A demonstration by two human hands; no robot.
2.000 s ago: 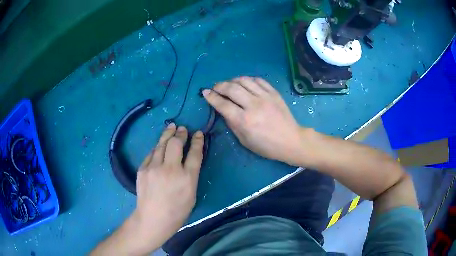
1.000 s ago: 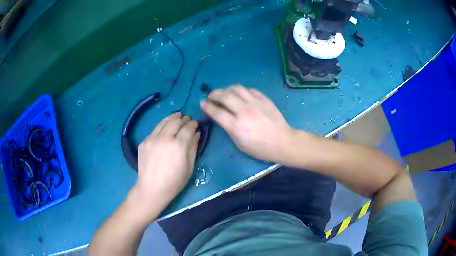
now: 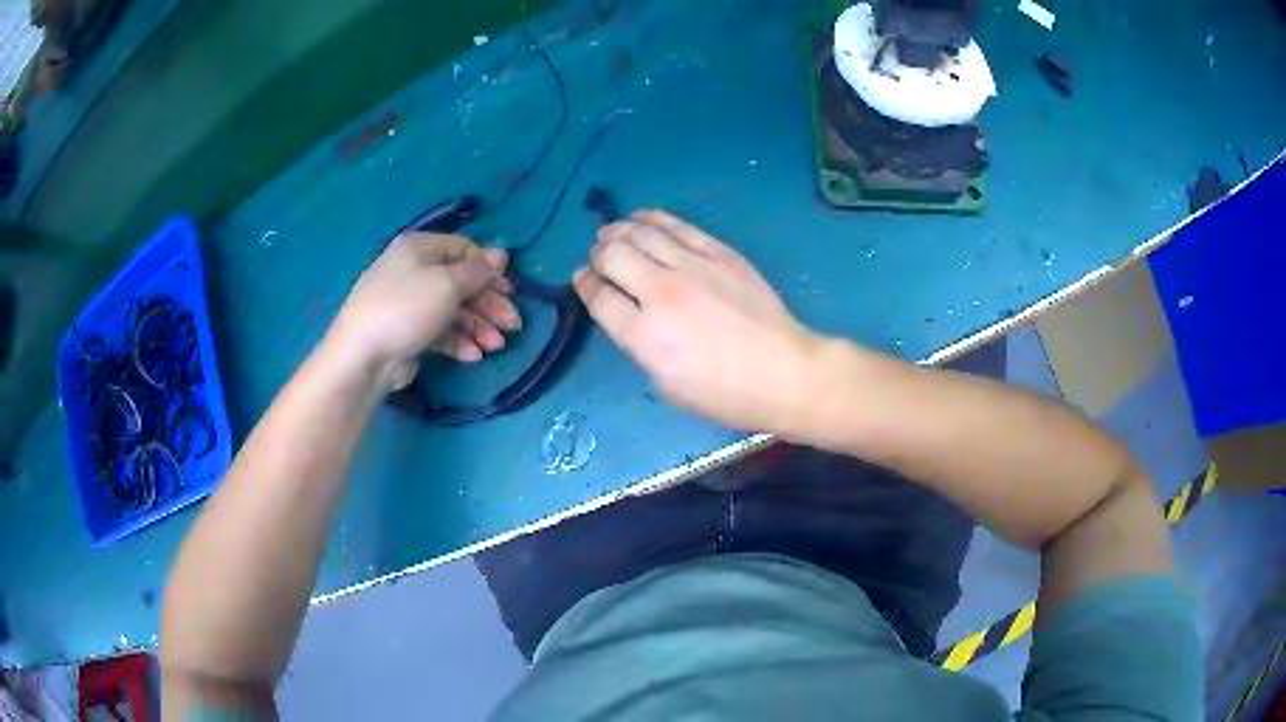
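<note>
The black curved headband (image 3: 525,391) lies on the teal bench in front of me. My left hand (image 3: 440,299) is over its left part with the fingers curled; whether it grips anything is hidden. My right hand (image 3: 674,303) is at the band's right end, fingertips bent together near a small dark piece (image 3: 602,202); its grip is hidden too. Two thin black wires trail from the band towards the back, one of them a dark wire (image 3: 563,113).
A blue parts tray (image 3: 212,388) of tangled black curved parts stands at the left. The hand press with its white pad (image 3: 903,88) and green base (image 3: 843,193) stands at the back right. A large blue bin (image 3: 1227,325) is beyond the bench edge at the right.
The view has shifted. My left hand has lifted off the band's lower middle and moved to its upper left, uncovering the lower arc. My right hand stays near the band's right end.
</note>
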